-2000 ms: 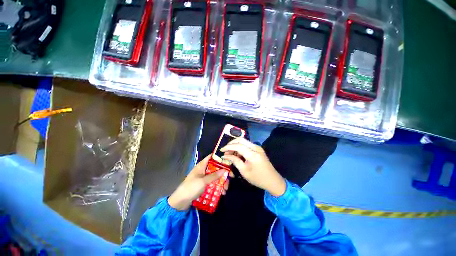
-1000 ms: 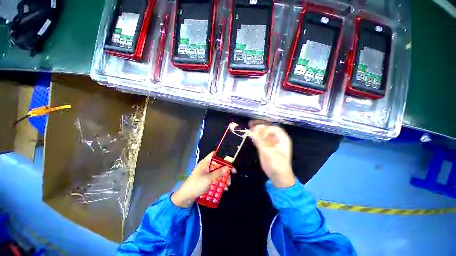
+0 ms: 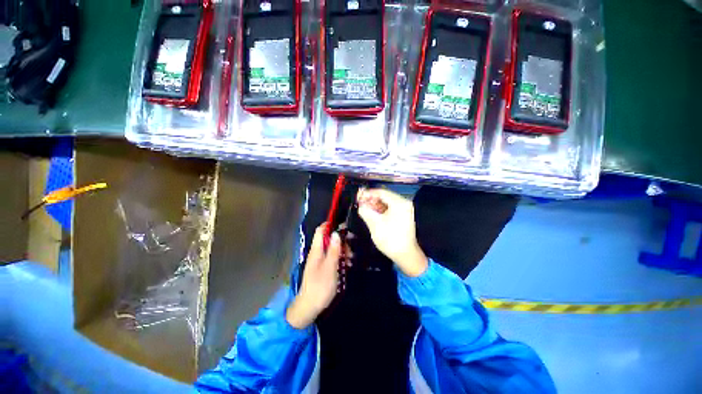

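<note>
A red flip phone (image 3: pixel 335 204) is held over my lap, turned edge-on, so only its thin red side shows clearly. My left hand (image 3: pixel 319 273) is shut around its lower part. My right hand (image 3: pixel 389 223) is just right of the phone's upper part, fingertips bent together near its edge. Whether it touches the phone or pinches a film strip cannot be told. The clear blister tray (image 3: pixel 262 154) lies above the hands, with red-rimmed phones (image 3: pixel 450 73) in its pockets, dark backs and silver-green labels up.
An open waste carton (image 3: pixel 254 254) with crumpled clear film (image 3: pixel 154 296) is at the left. An orange-yellow tool (image 3: pixel 77 191) lies at its edge by a blue basket (image 3: pixel 60 173). A black bundle (image 3: pixel 38 61) is on the green bench (image 3: pixel 100 85).
The phone has turned from its keypad face to edge-on. My right hand lifted a pale frame-like strip off it one second ago and is now lower and nearer the phone. The view shifted slightly.
</note>
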